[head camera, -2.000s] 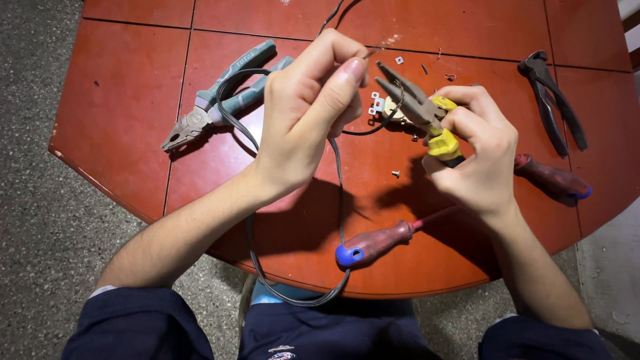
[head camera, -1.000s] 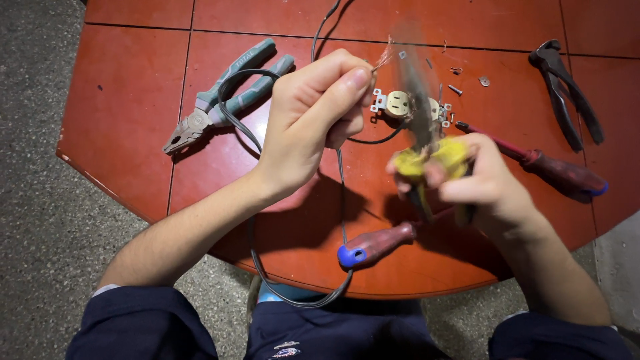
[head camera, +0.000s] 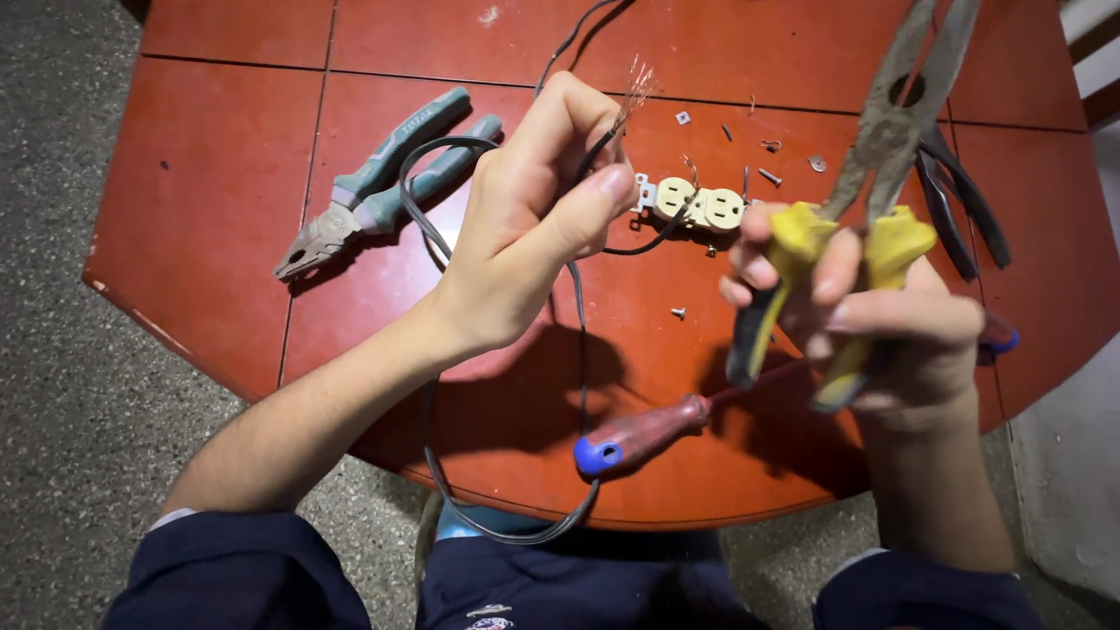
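Observation:
Pinched between the thumb and fingers of my left hand (head camera: 534, 219) is the end of a black electrical wire (head camera: 597, 153); its bare copper strands (head camera: 637, 92) fan out upward. My right hand (head camera: 884, 324) holds pliers with yellow and black handles (head camera: 897, 245), jaws pointing up and handles spread. Between and behind my hands a cream duplex outlet (head camera: 700, 206) lies on the red table, with a second black wire end and its frayed strands over its middle. The cord (head camera: 426, 411) loops below my left hand and past the table's near edge.
Combination pliers with teal handles (head camera: 385, 188) lie at left, dark-handled pincers (head camera: 962, 206) at right. A red and blue screwdriver (head camera: 643, 435) lies near the front edge; another handle (head camera: 999, 337) shows at right. Small screws (head camera: 770, 177) and metal bits (head camera: 816, 164) are scattered around the outlet.
The pliers in my right hand have moved away from the wire and now point upward at the right. The copper strands at my left hand are spread out, and the outlet shows more fully.

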